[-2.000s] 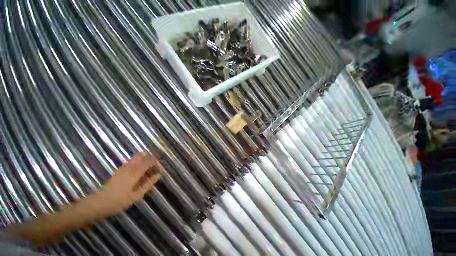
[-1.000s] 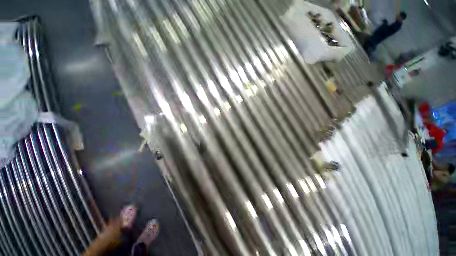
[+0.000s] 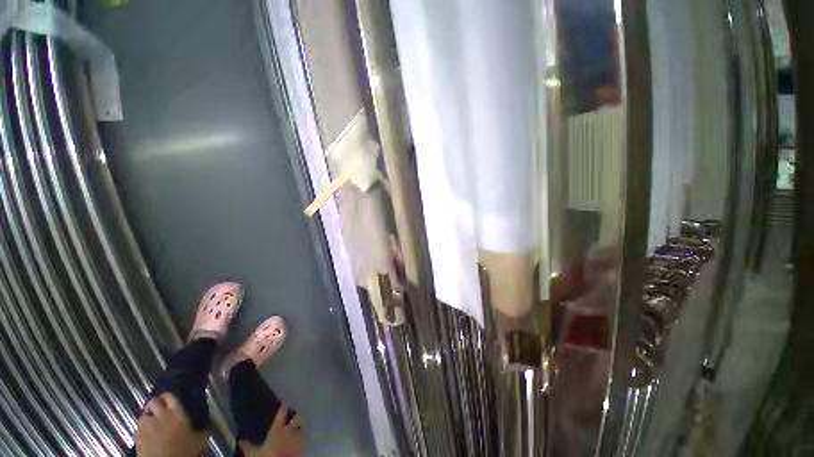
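My left hand (image 3: 165, 430) is small and cut off by the bottom edge at the left, over the dark trouser leg. My right hand (image 3: 280, 436) is also cut off there, by the other leg. I cannot make out the fingers or whether either holds anything. Mirror-bright metal tubes (image 3: 528, 406) fill the right half, very near and distorted. Blurred hand-like shapes and a white patch show among them; I cannot tell whether they are reflections. A whitish piece (image 3: 359, 159) with a tan strip lies at the bed's near side.
A grey floor aisle (image 3: 192, 192) runs between the tube bed's pale edge and a second row of metal tubes (image 3: 53, 223) on the left. Two pink clogs (image 3: 218, 309) stand in the aisle. A pale strip (image 3: 105, 85) hangs over the left tubes.
The view has turned down towards the aisle and feet. The white bin and the metal frame are out of view. The bright tubes now appear much larger and closer.
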